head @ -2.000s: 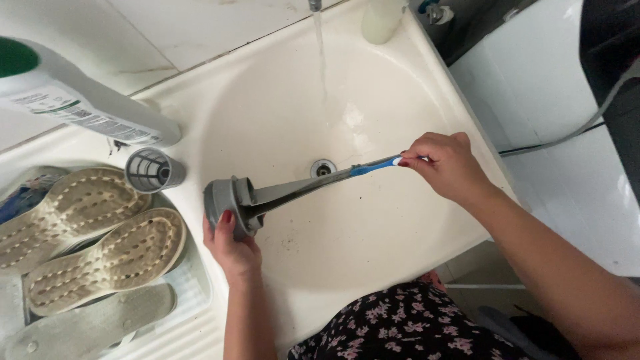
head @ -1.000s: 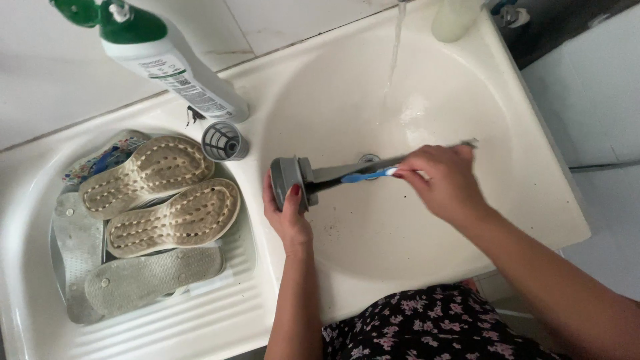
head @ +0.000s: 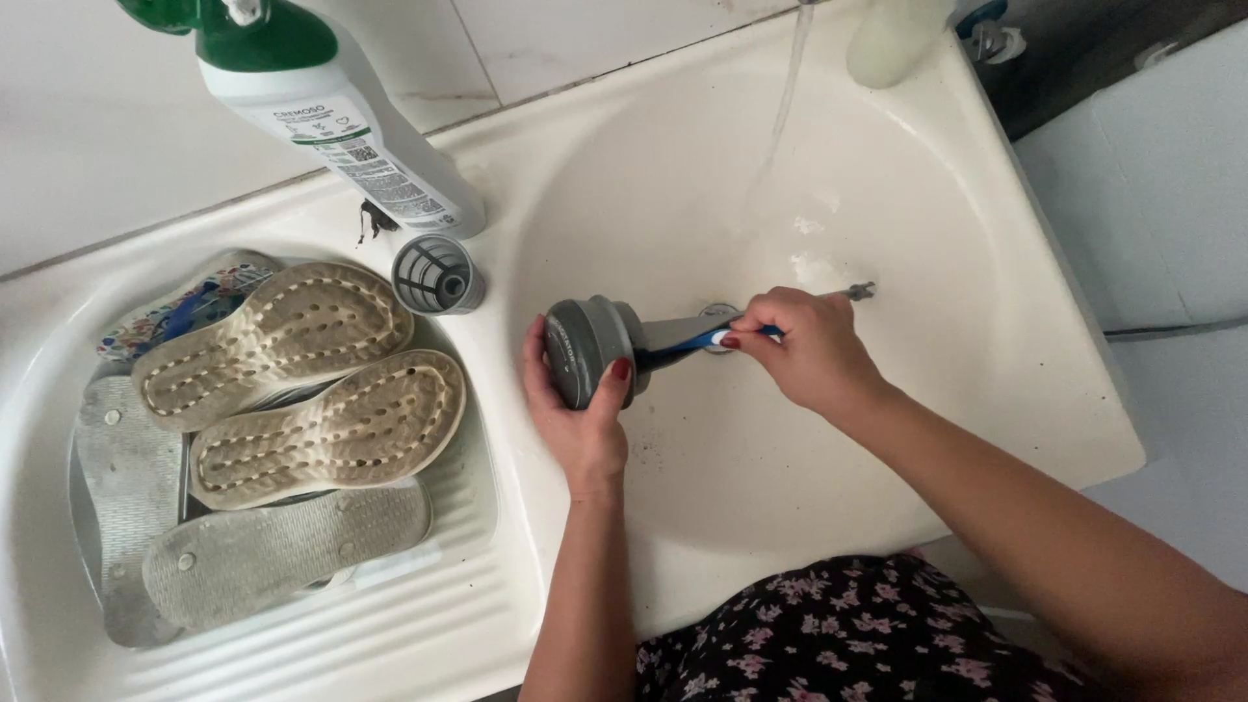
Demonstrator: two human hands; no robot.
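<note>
My left hand (head: 582,419) holds the round end of a grey plastic part (head: 590,351), a washing machine agitator piece by its look, over the sink basin (head: 741,468). A long tapered stem runs from it to the right, its small toothed tip past my right hand. My right hand (head: 804,341) grips a blue and white toothbrush (head: 704,340), whose head reaches into the stem beside the round end; the bristles are hidden. Behind the stem is the drain (head: 720,312). Water (head: 788,97) runs in a thin stream at the back.
On the left, sandals and flip-flop soles (head: 331,429) lie in a water-filled ribbed tub (head: 341,643). A grey slotted cup (head: 438,276) and a white bottle with a green cap (head: 361,136) stand on the divider. A pale translucent container (head: 897,39) stands at the back right rim.
My right hand with the toothbrush has moved along the stem towards the round end. My left hand still holds the grey part. The view has shifted left.
</note>
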